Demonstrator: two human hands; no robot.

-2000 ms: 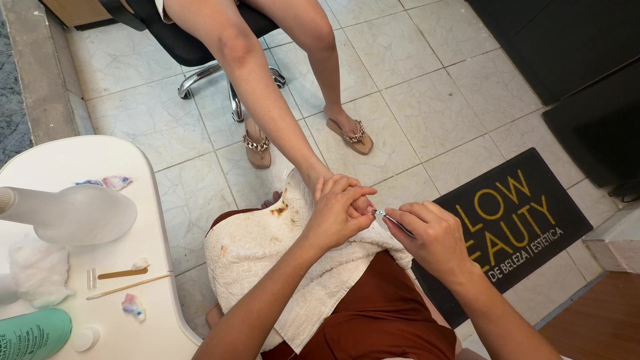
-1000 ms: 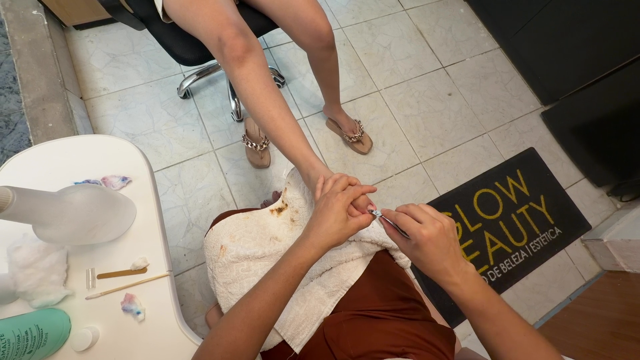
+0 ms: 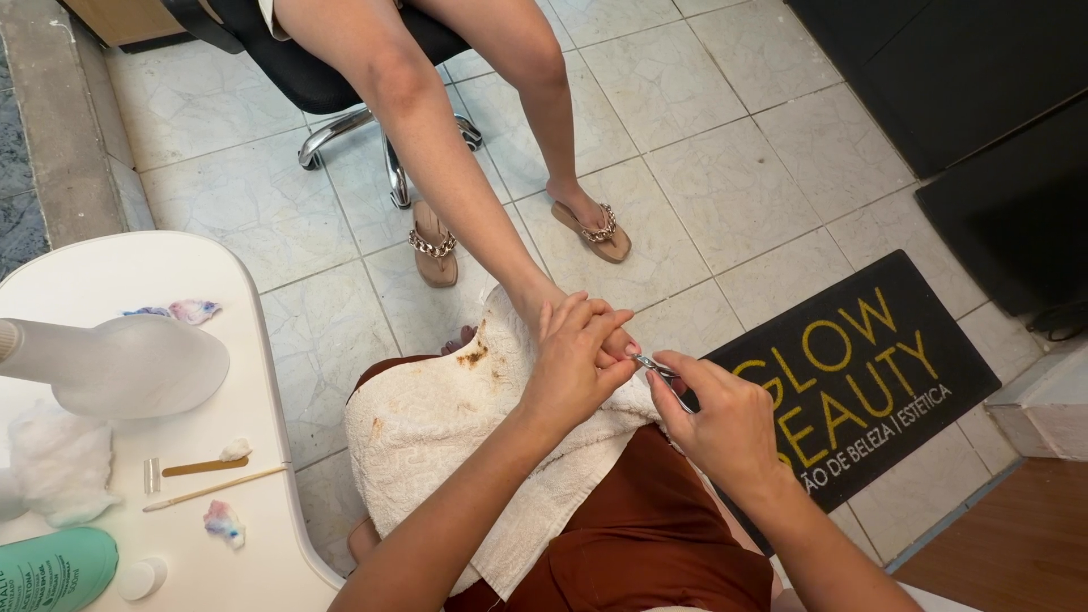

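Another person's bare foot (image 3: 544, 308) rests on a stained white towel (image 3: 425, 416) laid over my lap. My left hand (image 3: 578, 361) lies over this foot, its fingers spread across the top and its thumb near the toes. In my right hand (image 3: 718, 408) is a metal cuticle nipper (image 3: 653, 365), pinched between thumb and fingers, its tip at a toenail (image 3: 631, 349) of that foot. Whether the nipper's jaws are closed is too small to tell. The person's other foot (image 3: 580, 204) wears a tan sandal (image 3: 608, 238) on the floor.
At left, a white table (image 3: 246, 289) holds a frosted bottle (image 3: 140, 365), cotton (image 3: 59, 459), a wooden stick (image 3: 212, 489), a nail file (image 3: 204, 467), a green bottle (image 3: 59, 569) and stained cotton pieces (image 3: 224, 523). An empty sandal (image 3: 435, 246), a wheeled chair (image 3: 314, 81) and a dark mat (image 3: 858, 382) are on the floor.
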